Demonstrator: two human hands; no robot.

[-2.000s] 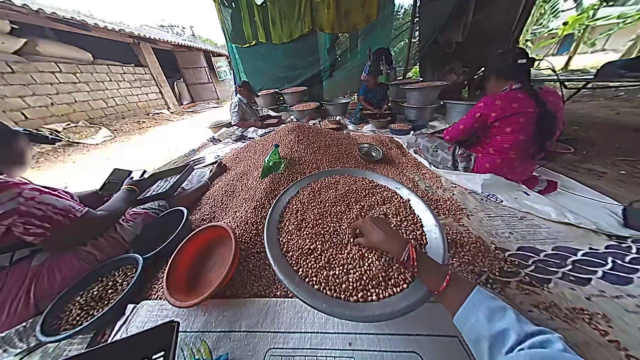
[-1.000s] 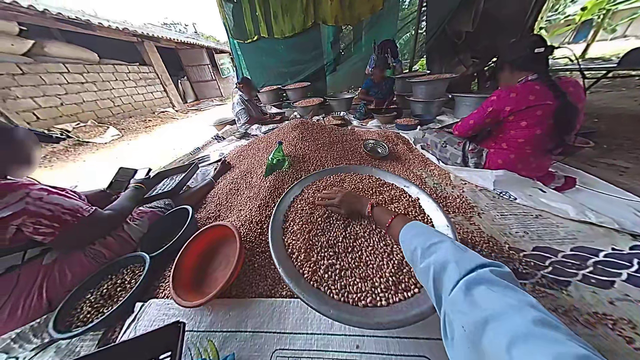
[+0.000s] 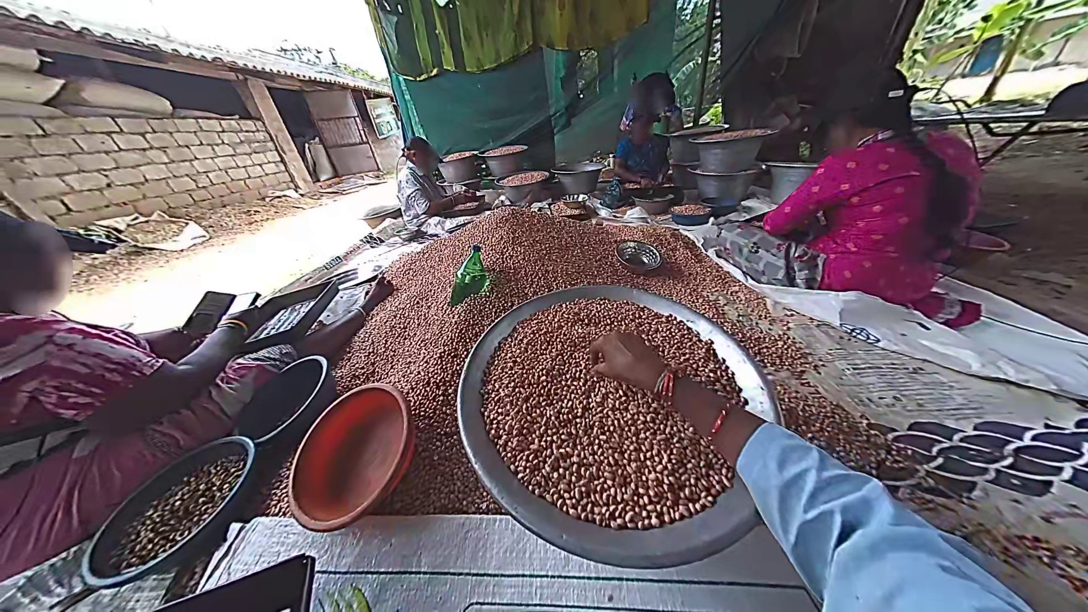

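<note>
My right hand, in a light blue sleeve with red bracelets at the wrist, reaches in from the lower right. Its curled fingers touch the reddish-brown nuts that fill a wide metal basin; whether any are between the fingers is hidden. The basin stands against a large heap of the same nuts. An empty red-orange bowl leans left of the basin. On the heap lie a green plastic bottle and a small metal bowl. My left hand is out of the frame.
At the left a person sits beside dark tubs, one holding nuts. A person in pink sits at the right. Farther back, several people sit among metal tubs of nuts. A black tray edge shows at the lower left.
My right hand was over the basin's far left part one second ago; it is now nearer the basin's middle, farther right, with its fingers curled.
</note>
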